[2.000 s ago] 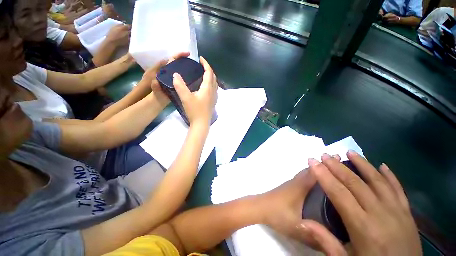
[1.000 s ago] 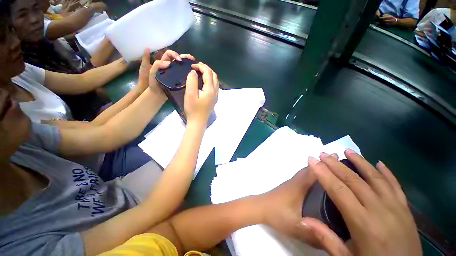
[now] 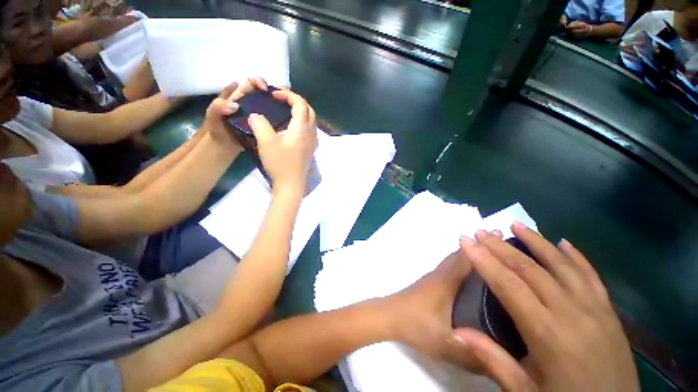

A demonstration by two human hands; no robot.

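Observation:
A dark grey speaker unit with a black end (image 3: pixel 468 308) is between my two hands at the lower right. My left hand (image 3: pixel 432 310) reaches in from the left and holds its left side. My right hand (image 3: pixel 547 314) lies over its top and right side, fingers spread across the black end, hiding much of it. A loose pile of white bags or sheets (image 3: pixel 375 268) lies under and behind the unit on the green bench.
At left a person in a grey printed shirt holds a similar dark unit (image 3: pixel 264 111) above white sheets (image 3: pixel 352 172). Beyond, someone holds up a white bag (image 3: pixel 218 57). A green upright (image 3: pixel 490 53) stands by the dark conveyor (image 3: pixel 536 153). People sit across it.
The view has shifted slightly. My hands keep the same hold on the unit. The white bag held further left has swung left and opened out flat. The neighbour's fingers have moved on their unit.

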